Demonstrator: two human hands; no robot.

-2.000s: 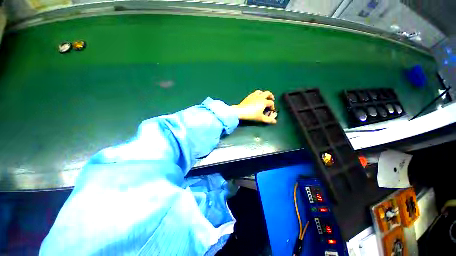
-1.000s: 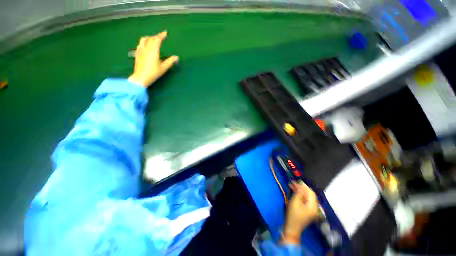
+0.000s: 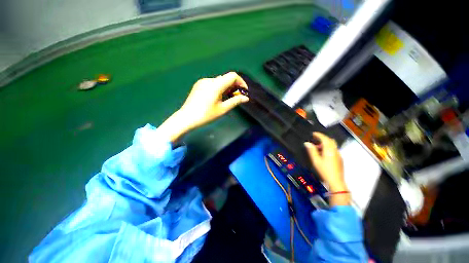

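My left hand [image 3: 208, 100] holds a small round unit [image 3: 240, 92] with a gold part and dark rim in its fingertips, at the far end of the long black compartment tray [image 3: 280, 120]. My right hand [image 3: 328, 160] is over the tray's near part, thumb and fingers close together; whether it holds anything cannot be told. A silver disc [image 3: 87, 85] and a gold piece [image 3: 103, 78] lie side by side on the green surface [image 3: 154, 67] at the left.
A second black tray [image 3: 289, 64] lies beyond the first. The control box [image 3: 294, 173] with red digits and an orange cable [image 3: 277, 180] is on the blue mat [image 3: 257, 177]. Orange fixtures [image 3: 363, 117], a white sheet [image 3: 360, 172] and a blue object [image 3: 323, 24] are at the right.
My left hand has moved from the green surface right to the tray and now holds a gold unit. My right hand has moved from the control box up over the tray. The view has turned.
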